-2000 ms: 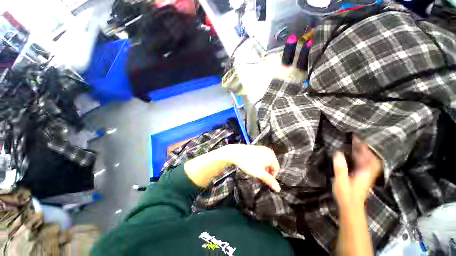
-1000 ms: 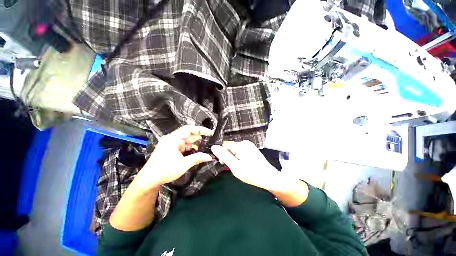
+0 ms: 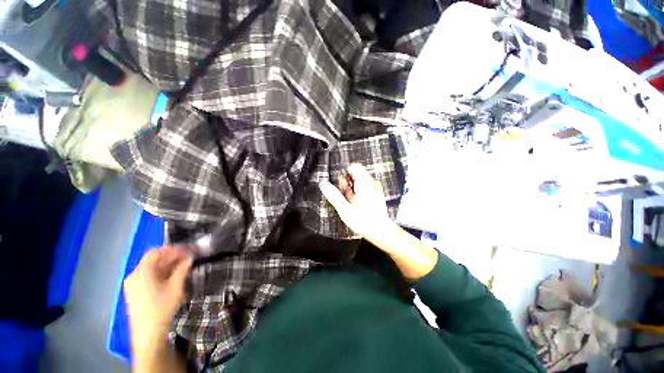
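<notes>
The black, grey and white plaid garment [image 3: 306, 80] lies in a loose pile over the table and the lap, with dark plain cloth [image 3: 313, 244] among its folds. My left hand [image 3: 156, 280], blurred, is at the pile's lower left, its fingertips closed on a dark edge of the plaid. My right hand [image 3: 364, 207] is over the plaid right of centre, fingers bent and thumb apart. Something small and dark shows between its fingers; I cannot tell what it is or whether it is gripped.
The white sewing machine [image 3: 466, 80] with a blue band stands right of the garment. Khaki cloth [image 3: 109, 120] and a black cone with a pink top [image 3: 98, 62] are at upper left. A blue bin [image 3: 120, 320] is at lower left. Crumpled greyish cloth [image 3: 564, 320] lies at lower right.
My hands were together at the cloth in the centre. My left hand has moved down and left, my right hand slightly up and right. The garment is spread wider between them.
</notes>
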